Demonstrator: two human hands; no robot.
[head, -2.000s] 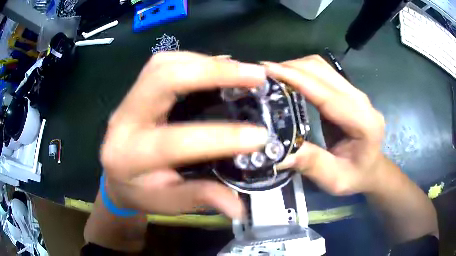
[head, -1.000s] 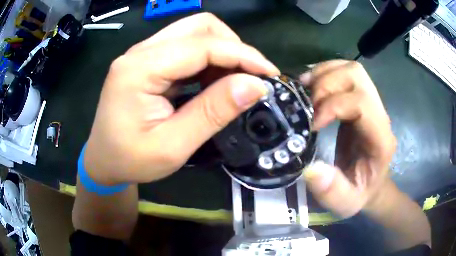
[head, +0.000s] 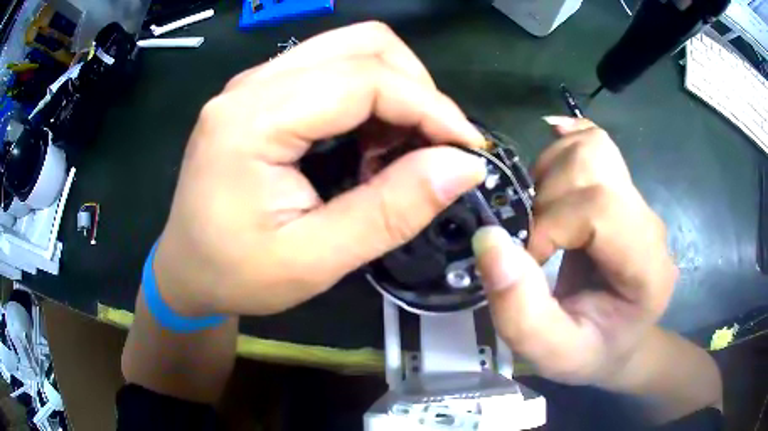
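Observation:
The LED light board (head: 503,200) with its dark central lens module (head: 451,227) sits in the open ball housing. The white wall-mount bracket (head: 450,337) extends from the housing toward me. My left hand (head: 278,185), with a blue wristband, pinches the board's upper edge between thumb and index finger. My right hand (head: 581,261) has its thumb on the board's face near the lens and its curled fingers at the right edge. A clear LED cap (head: 459,278) shows below the lens. The other caps are hidden or unclear behind the fingers.
An electric screwdriver (head: 653,46) hangs upper right near a white keyboard (head: 728,88). A thin dark tool (head: 571,101) lies behind my right hand. A blue tray (head: 286,10) is at the top, camera parts (head: 38,172) at the left, and a small motor (head: 86,220) nearby.
My left hand has come down over the board's upper edge and no longer spreads across its face. My right thumb has moved from the board's rim onto its face, covering some LED caps.

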